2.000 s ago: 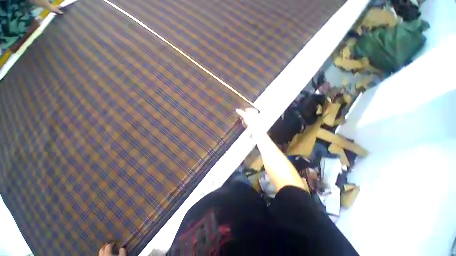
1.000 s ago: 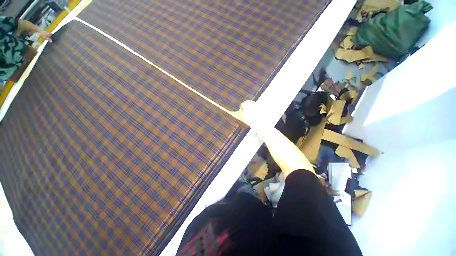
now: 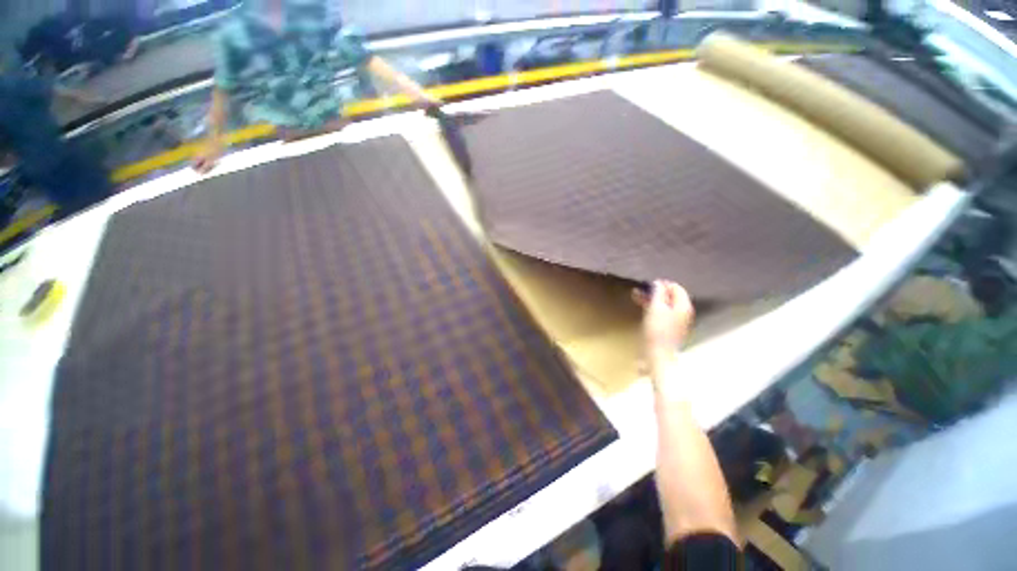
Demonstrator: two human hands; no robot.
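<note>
My right hand (image 3: 667,316) pinches the near edge of a plaid fabric ply (image 3: 658,190) and holds it raised off the tan underlay paper (image 3: 580,323). The ply looks dark brown and its lifted edge sags between my hand and the coworker's side. The plaid stack (image 3: 323,357) lies flat to the left, with several layered edges showing along its near rim. A gap of tan paper separates the two. My left hand is out of the picture.
A coworker in a green patterned top (image 3: 284,67) stands across the table, one hand at the ply's far corner. A thick tan paper roll (image 3: 831,109) lies at the far right. A yellow item (image 3: 42,301) is at left. Scraps and a green bundle (image 3: 948,357) lie on the floor.
The view has swung up and to the right. The right-hand cloth's near-side edge is now lifted and drawn away from the stack, widening the narrow gap. My right hand has moved away from the stack's corner.
</note>
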